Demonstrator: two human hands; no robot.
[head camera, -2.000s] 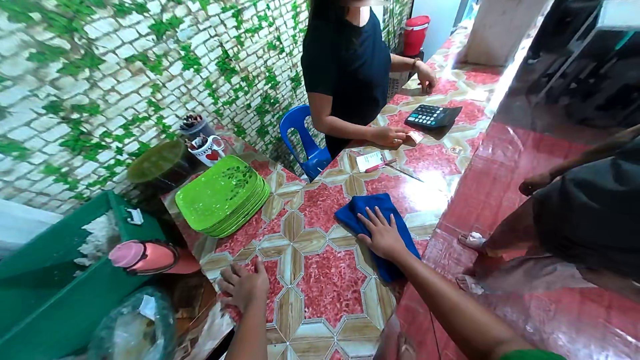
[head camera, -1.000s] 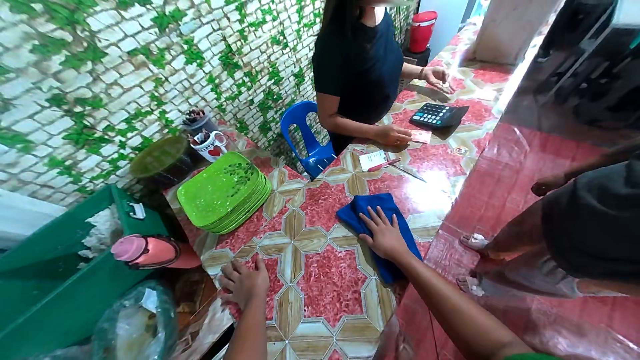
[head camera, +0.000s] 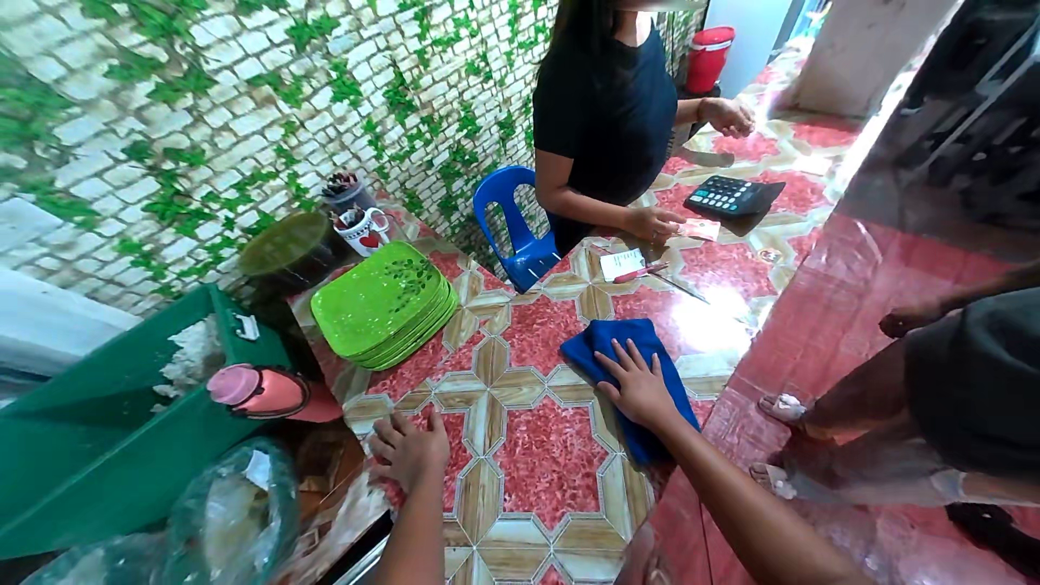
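My right hand (head camera: 638, 382) lies flat, fingers spread, on a folded blue cloth (head camera: 662, 435) near the right edge of the patterned table (head camera: 548, 479). The left one of my hands (head camera: 413, 451) rests at the table's left edge, fingers apart, holding nothing. Beyond it stands a stack of green plastic trays (head camera: 378, 305). Past the cloth lie a small white paper (head camera: 621, 265), a red pen (head camera: 640, 273) and a black calculator (head camera: 727, 196). A person in a dark top (head camera: 605, 114) holds a reddish banknote (head camera: 700, 229) over the table.
A mug with utensils (head camera: 361, 236) and a dark round container (head camera: 288, 252) stand behind the trays. At left are a green bin (head camera: 122, 443) and a pink tumbler (head camera: 264, 393). A blue chair (head camera: 508, 215) stands beyond the table; another person (head camera: 975, 382) is at right.
The person across the table has raised the hand near the calculator away from the table. Both my hands have stayed in place.
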